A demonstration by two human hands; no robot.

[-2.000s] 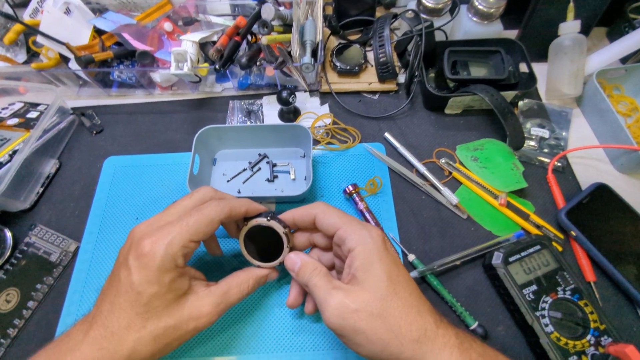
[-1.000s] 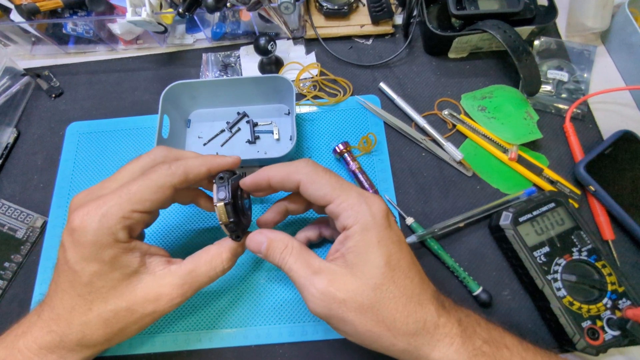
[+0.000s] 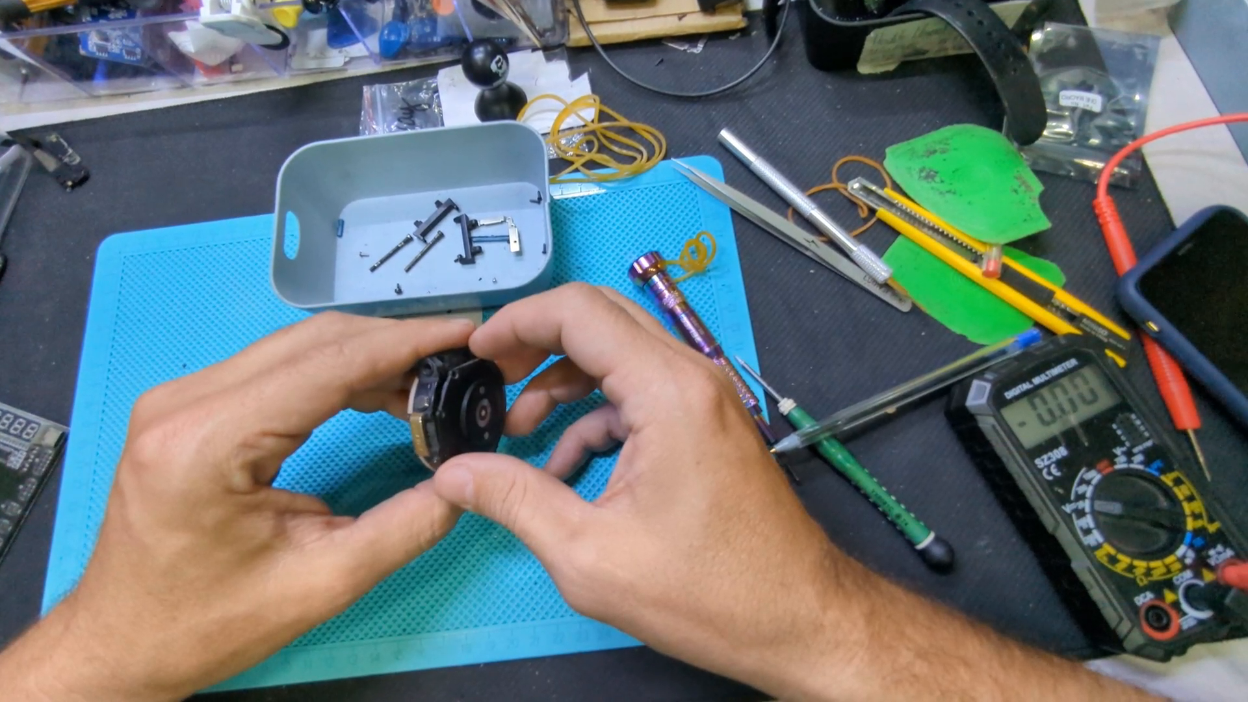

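Both my left hand [image 3: 283,487] and my right hand [image 3: 624,468] hold a strapless black watch case [image 3: 466,409] between thumbs and fingers, over a blue perforated mat [image 3: 390,609]. The case stands on edge, its dark back with a round sensor facing right and a gold-toned rim on the left. Just behind my fingers is a grey-blue plastic tray [image 3: 414,292] holding small screws, pins and strap parts [image 3: 429,229]. A purple precision screwdriver [image 3: 687,317] lies right of the tray, partly behind my right hand.
At the right lie tweezers [image 3: 809,244], a silver craft knife [image 3: 804,205], a yellow snap-off cutter [image 3: 985,263], a green-handled screwdriver [image 3: 863,483], a clear pen [image 3: 907,390], a digital multimeter [image 3: 1092,487] and a phone [image 3: 1204,302]. Rubber bands [image 3: 609,141] lie behind the tray.
The watch case has turned in my hands: its round dark face was toward the camera two seconds ago, and now its back and side show. The view has moved closer.
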